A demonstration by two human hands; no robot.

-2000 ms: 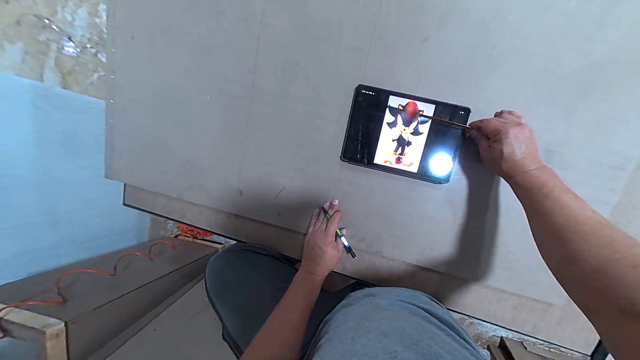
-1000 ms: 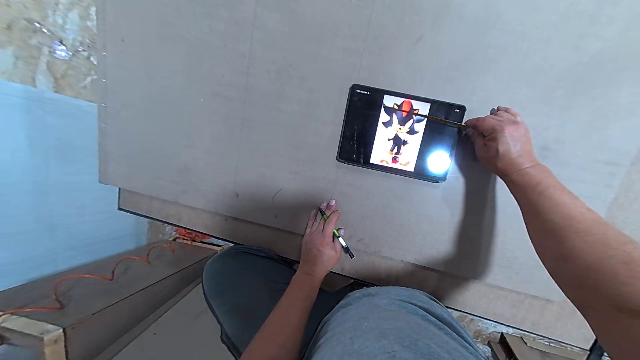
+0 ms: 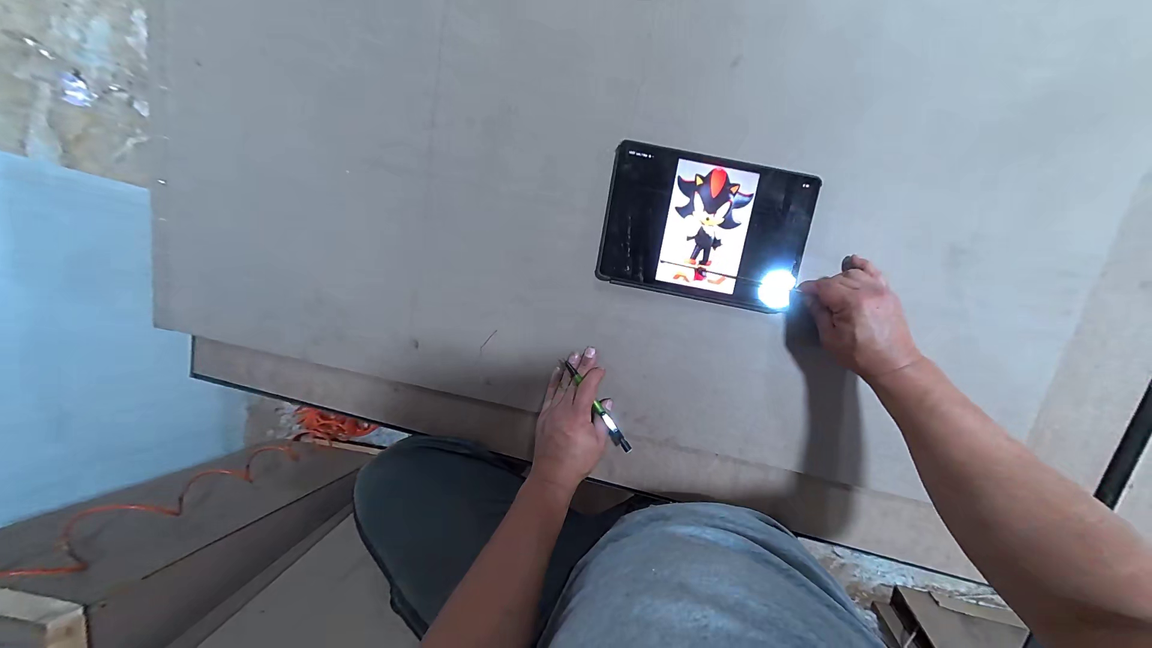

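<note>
A tablet (image 3: 630, 225) in a dark case lies on the large grey-brown board (image 3: 360, 198), its screen showing a black and red cartoon figure. My right hand (image 3: 859, 315) is at the tablet's lower right corner, its fingers closed on a thin stick that reaches left across the lower part of the picture. A bright glare on the screen hides part of the stick. Nearer my body, my left hand (image 3: 573, 423) rests on the board's front part with a green and black pen (image 3: 605, 414) held between its fingers.
An orange coiled hose (image 3: 135, 508) runs over a brown box-like surface (image 3: 225, 513) at the lower left, with more orange coils behind it. A light blue panel (image 3: 72, 342) stands at the left. Brown pieces (image 3: 954, 621) lie below the board's front edge at the lower right.
My right hand has moved down along the tablet's right side, and the thin stick has shifted from the figure's head to its feet. My left hand stays in place with the pen.
</note>
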